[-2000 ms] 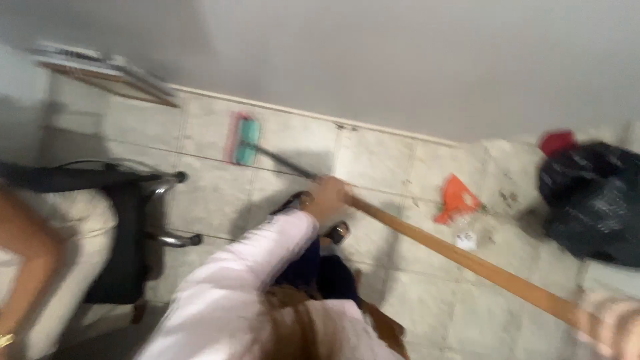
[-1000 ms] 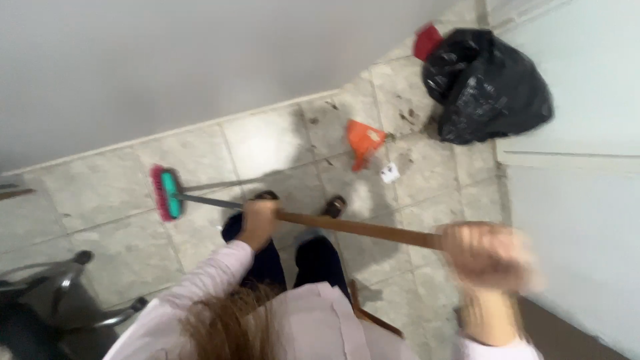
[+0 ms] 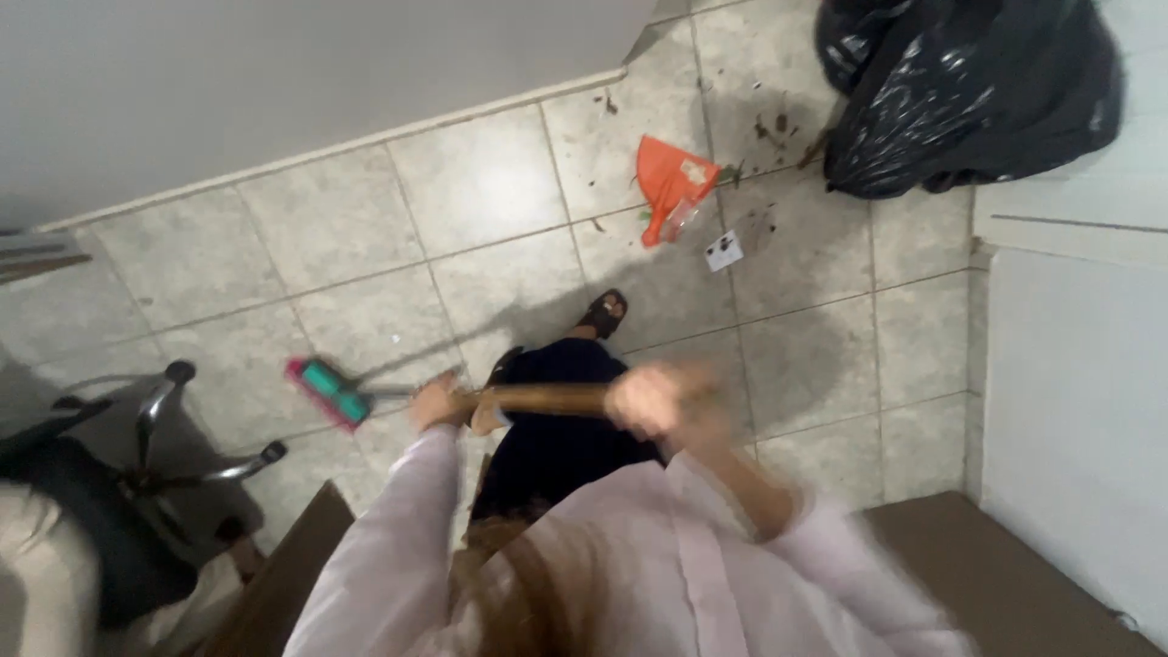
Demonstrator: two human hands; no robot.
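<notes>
A broom's wooden handle [image 3: 547, 399] runs nearly level across the middle of the head view, in front of my legs. My left hand [image 3: 440, 401] is closed around it near the broom head, and my right hand [image 3: 652, 400], blurred, grips it farther to the right. The teal broom head with pink bristles [image 3: 333, 394] lies to the left, at floor level. Beyond my feet, an orange plastic piece [image 3: 671, 182] rests on the tiles with bits of leaf and clear plastic at its edge. Beside it is a small white card [image 3: 724, 251] with dark spots.
Dark debris [image 3: 771, 132] is scattered near a black garbage bag [image 3: 976, 100] at upper right. A grey wall [image 3: 319, 82] borders the floor. At lower left, a person [image 3: 46, 566] sits on a wheeled chair [image 3: 155, 438]. Brown furniture edges [image 3: 967, 566] flank me.
My right hand has come closer to my body and to my left hand. The view has shifted toward the garbage bag side since the earliest frame. Both hands stay on the broom handle.
</notes>
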